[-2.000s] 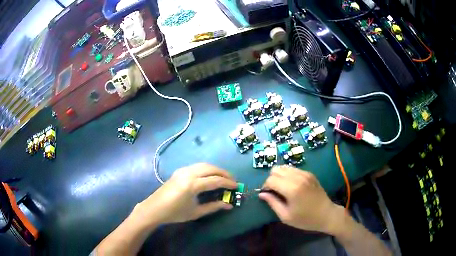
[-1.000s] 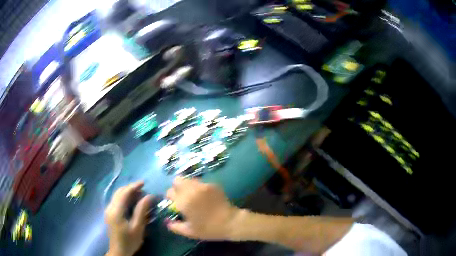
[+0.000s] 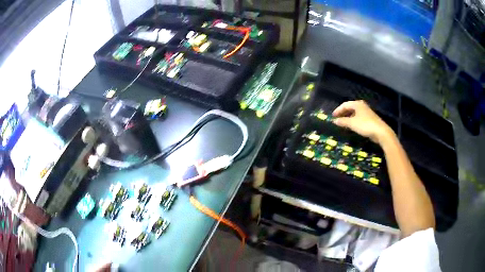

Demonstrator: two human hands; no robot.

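My right hand is over the black tray on the right, its thumb and fingertips at the edge of a small circuit board with a yellow part. Whether the board rests on the tray is hard to tell. Rows of similar boards lie in the tray nearer me. Only a sliver of my left hand shows at the bottom edge; what it holds is hidden. A cluster of boards lies on the green mat.
A red USB tester with a white plug and orange cable lies near the mat's right edge. Behind are a black fan, a pale instrument and a compartmented black tray of boards. A metal edge runs below the right tray.
The view has swung right. My right hand has moved from beside my left, over the mat, to the black tray. My left hand has almost left the picture.
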